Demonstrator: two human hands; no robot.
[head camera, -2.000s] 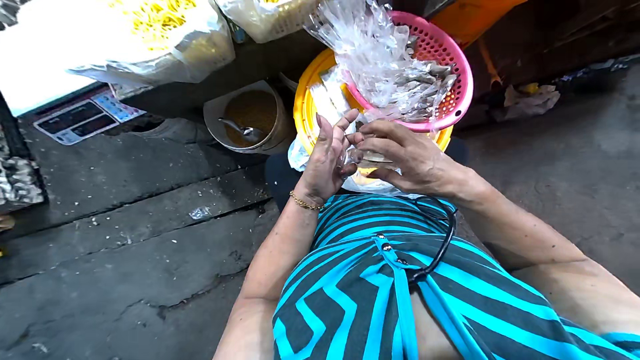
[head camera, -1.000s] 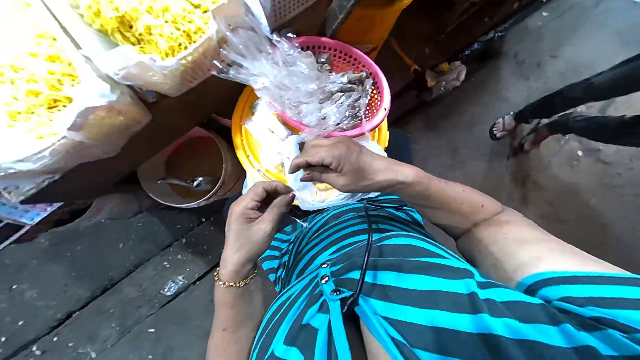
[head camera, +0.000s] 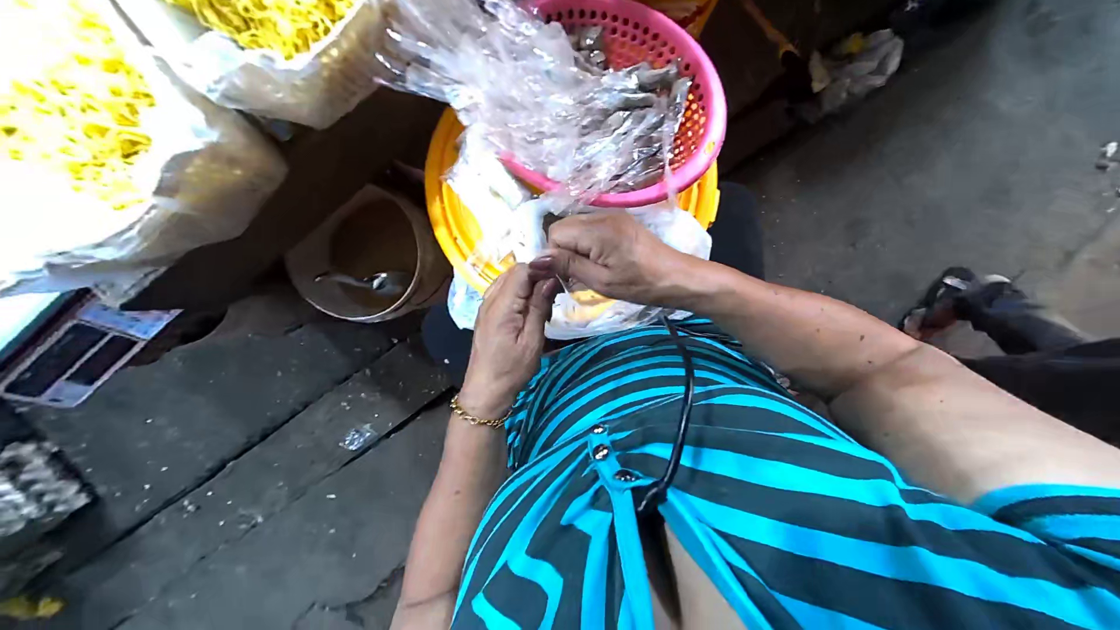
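My left hand (head camera: 514, 319), with a gold chain bracelet at its wrist, and my right hand (head camera: 608, 255) meet over the lap. Their fingertips pinch something thin and clear, perhaps the edge of a plastic bag; the fingers hide most of it. Beneath and beyond them a yellow plastic basin or lid (head camera: 444, 188) is partly covered by white plastic (head camera: 687, 229). On its far side rests a pink perforated basket (head camera: 713, 114), tilted, which holds small clear plastic bags (head camera: 525, 96) with greyish contents (head camera: 643, 131).
Two plastic-lined containers of yellow noodle-like strands (head camera: 79, 114) (head camera: 271, 22) stand at the upper left. Below them is a bucket (head camera: 302, 271) with brown contents and a metal utensil (head camera: 376, 282). A person's legs and sandalled foot (head camera: 949, 293) are at the right, on the grey floor.
My hands, a little apart one second ago, now meet at the fingertips. The person's feet at the right stand lower in view. The view has shifted.
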